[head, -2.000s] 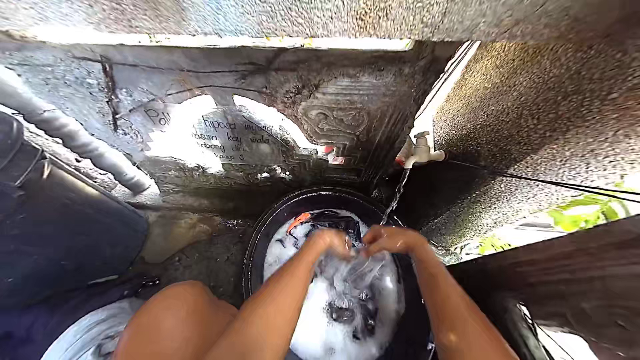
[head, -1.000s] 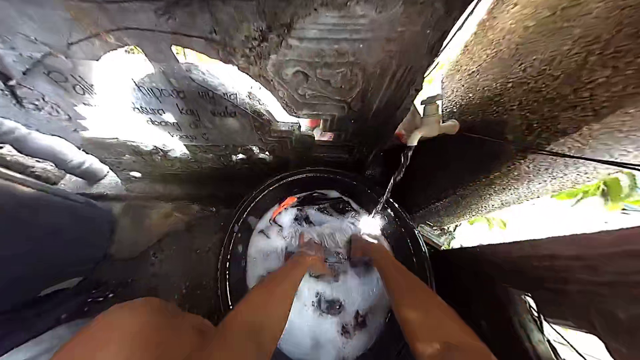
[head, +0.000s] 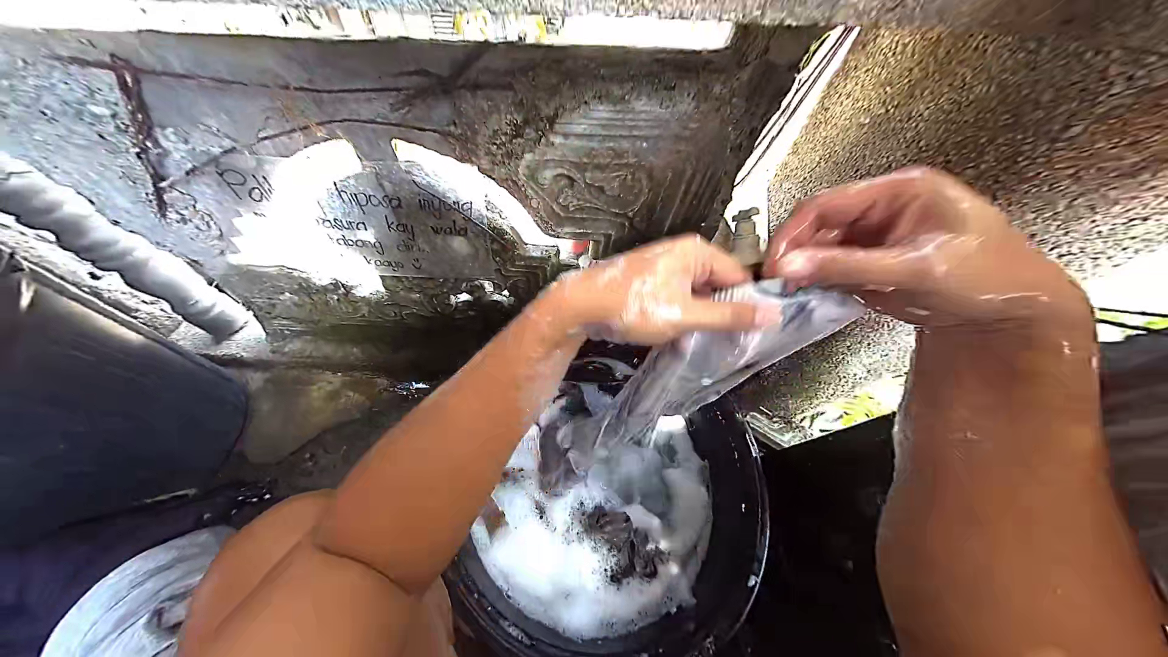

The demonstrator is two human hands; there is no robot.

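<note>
Both my hands hold a wet, soapy grey cloth (head: pixel 721 356) up above a round black basin (head: pixel 748 511). My left hand (head: pixel 666 292) pinches the cloth's upper edge, with foam on the skin. Close beside it on the right, my right hand (head: pixel 894 246) grips the top corner between thumb and fingers. The cloth hangs down into white suds (head: pixel 566 566) in the basin, where a dark piece of fabric (head: pixel 620 538) pokes through the foam. A faucet (head: pixel 745 233) shows partly behind my hands; whether water runs from it is hidden.
A carved concrete wall (head: pixel 584 173) bearing handwriting rises behind the basin. On the left are a large dark container (head: pixel 109 401) and a whitish pipe (head: pixel 119 246). Part of a light round container (head: pixel 137 602) shows at lower left. A rough pebbled wall (head: pixel 967 100) stands at right.
My hands have risen out of the suds to above the basin and now hold up the grey cloth. The faucet, plainly running before, is now mostly covered by my hands.
</note>
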